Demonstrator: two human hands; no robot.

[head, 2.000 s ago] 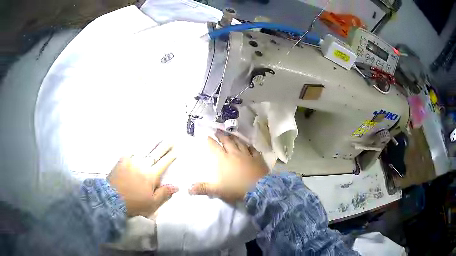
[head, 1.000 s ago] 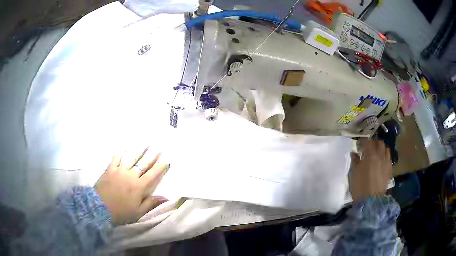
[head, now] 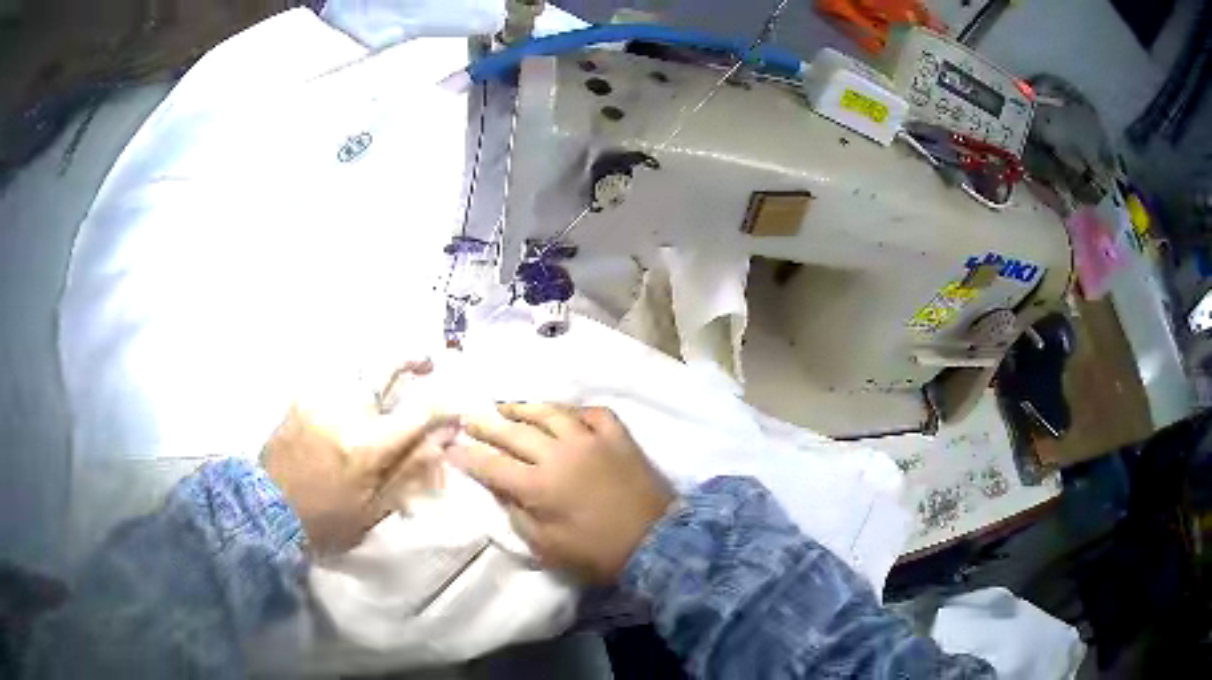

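Note:
White fabric (head: 213, 292) lies spread over the machine bed and table, washed out by the lamp. My left hand (head: 352, 465) is in front of the presser foot (head: 456, 319), its fingers bent and pinching the fabric. My right hand (head: 565, 478) lies beside it, fingertips meeting my left fingers at the gathered cloth. Whether the right fingers pinch the cloth is not clear. The needle area is blurred by glare. A dark knobby attachment (head: 542, 282) sits right of the needle.
The cream machine arm (head: 851, 199) stretches to the right, with a blue hose (head: 638, 37) over its head. A cream fabric piece (head: 711, 312) hangs by the arm opening. A control panel (head: 964, 90), white box (head: 857, 100) and red-handled snips (head: 984, 162) sit behind the arm.
My right hand has come back from the far right to beside my left hand. The fabric's right part, stretched flat a second ago, is now loose and folded. My left fingers have bent onto cloth.

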